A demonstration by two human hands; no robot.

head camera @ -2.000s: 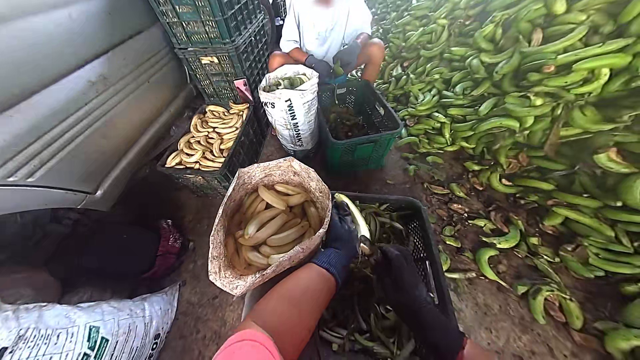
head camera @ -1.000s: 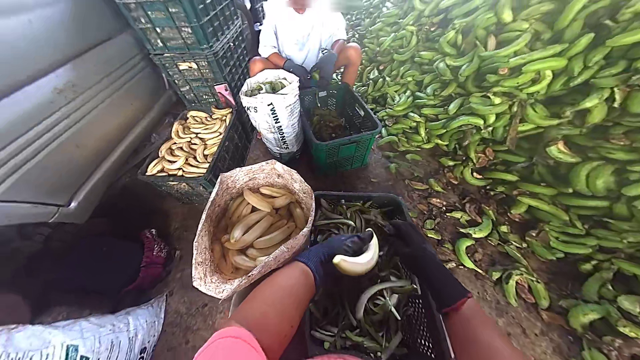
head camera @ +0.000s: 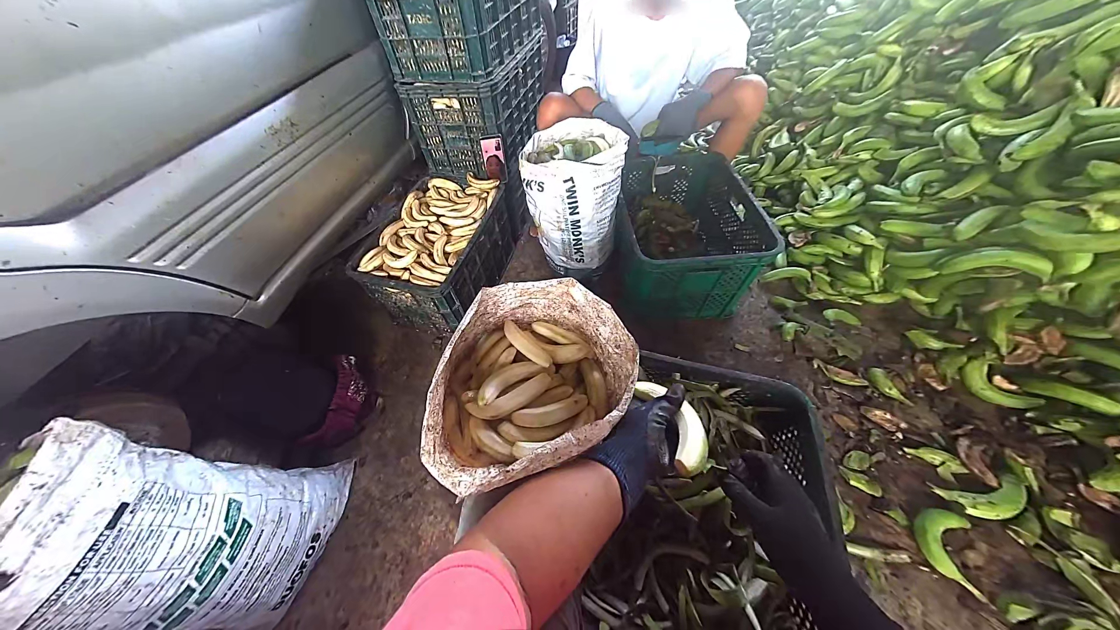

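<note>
My left hand (head camera: 647, 442), in a dark blue glove, holds a mostly peeled green banana or plantain (head camera: 691, 436) above a dark plastic crate (head camera: 787, 398) of peels. Close to the fruit's right side is my right hand (head camera: 763, 490), in a black glove; its fingers are partly curled, and whether they grip a peel or a tool cannot be made out. An open sack (head camera: 442, 420) with peeled fruit (head camera: 525, 389) inside stands left of the crate, beside my left wrist. Green peel strips (head camera: 665, 560) fill much of the crate.
Ahead, a person with gloved hands sits behind a white sack (head camera: 573, 210) and a green crate (head camera: 700, 289). Stacked crates (head camera: 472, 96) and a crate of peeled fruit (head camera: 429, 232) stand by a vehicle (head camera: 201, 157). Green fruit (head camera: 980, 219) is heaped at right; a printed sack (head camera: 175, 525) lies lower left.
My left hand has moved left with the fruit, toward the open sack's edge, since a second ago. The view has shifted somewhat.
</note>
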